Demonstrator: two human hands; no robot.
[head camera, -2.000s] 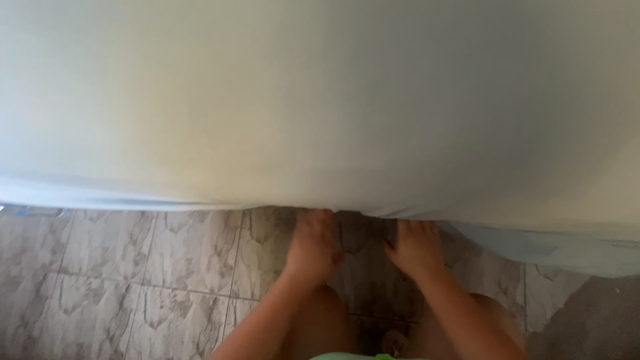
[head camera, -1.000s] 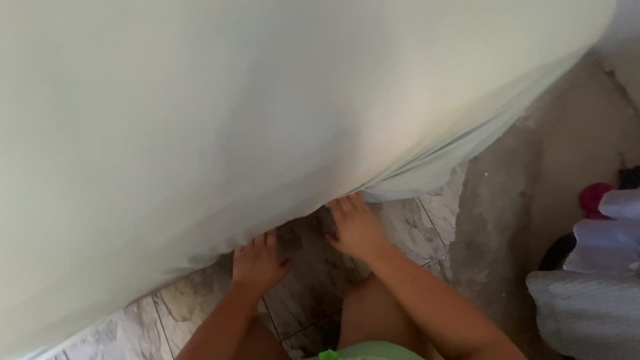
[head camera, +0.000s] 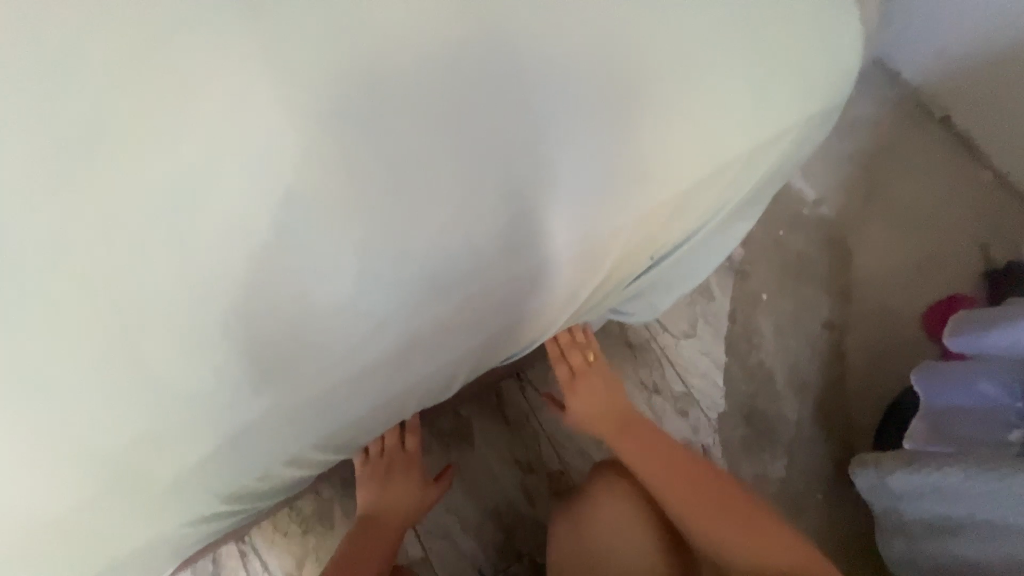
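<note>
A large pale green fitted sheet (head camera: 400, 200), smooth on top, covers what looks like a mattress and fills the upper left and middle of the view. At its lower edge, my left hand (head camera: 396, 480) rests with the fingertips against the cloth and the thumb apart. My right hand (head camera: 588, 384), with a ring on one finger, touches the same edge farther to the right, its fingertips partly hidden by the sheet. Beside my right hand a loose fold of the sheet (head camera: 680, 272) hangs down. Whether the fingers pinch any cloth cannot be seen.
Marbled floor tiles (head camera: 496, 464) lie below the sheet, with my knee (head camera: 608, 520) over them. Bare concrete floor (head camera: 792, 360) runs to a wall (head camera: 960, 80) at the upper right. Pale textiles (head camera: 952, 496) and a pink item (head camera: 948, 320) are at the right edge.
The view has turned to the right, bringing in the sheet's corner, the concrete floor and the pale textiles. Both hands stay at the sheet's lower edge.
</note>
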